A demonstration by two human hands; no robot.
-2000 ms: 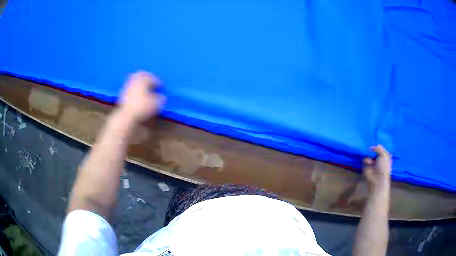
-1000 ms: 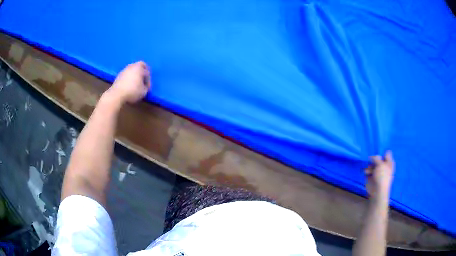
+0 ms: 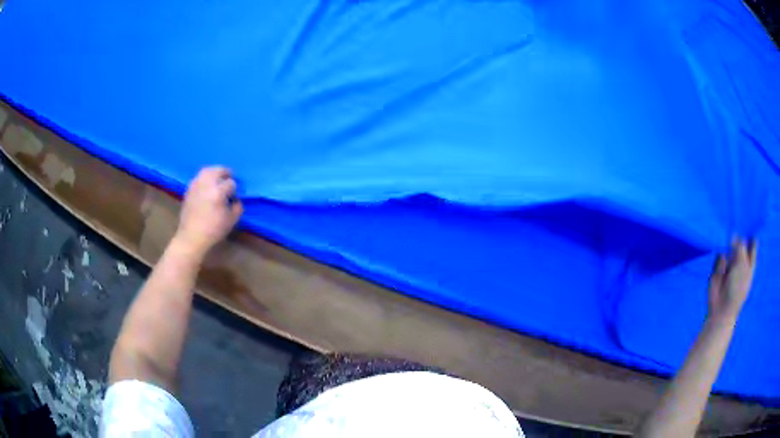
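Observation:
A bright blue fabric ply point(image 3: 445, 120) covers most of the view, with soft folds at its upper middle and right. My left hand point(image 3: 209, 205) pinches its near edge at the left, at the border of the stack. My right hand point(image 3: 734, 272) holds the same edge at the far right, lifted off the stack. Between my hands the edge is drawn back in a wavy line, and the blue lay point(image 3: 428, 265) beneath shows with a dark shadow under the raised ply and a curved crease near the right.
The worn brown cutting table point(image 3: 325, 295) shows as a curved strip in front of the lay. The grey floor point(image 3: 94, 299) with pale scraps lies at the lower left. My head and white shirt are at the bottom.
My right hand has moved right with the fabric edge. The edge between my hands has pulled away from the lay's border, uncovering the layer below. My left hand sits slightly lower in view.

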